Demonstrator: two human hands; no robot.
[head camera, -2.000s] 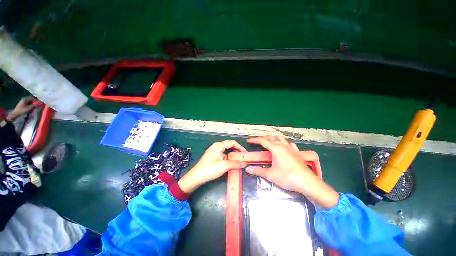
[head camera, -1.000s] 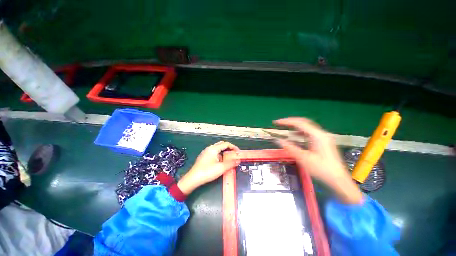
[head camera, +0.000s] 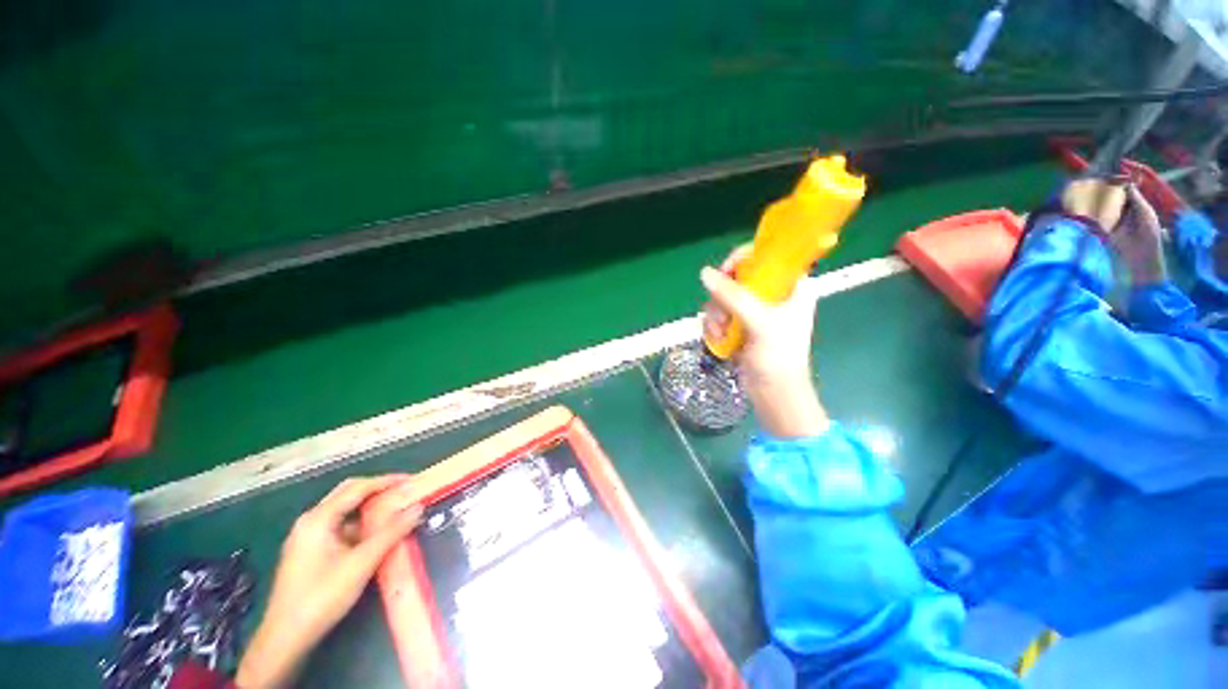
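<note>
My right hand is closed around the yellow electric screwdriver, held over the round dark screw dish. The driver's lower end is at the dish; its tip and any screw cannot be made out. My left hand holds the top left corner of the red frame, thumb and fingers on the rim. The tablet lies in the frame, its bright silvery plate facing up, its lower end cut off by the picture's edge.
A blue bin with white bits stands at the left, beside a dark-and-white pile of small parts. Another red frame lies on the green conveyor. At the right are a person in a blue smock and a red frame.
The view has swung to the right. My right hand has left the tablet's side and taken hold of the screwdriver. My left hand stays on the frame's corner.
</note>
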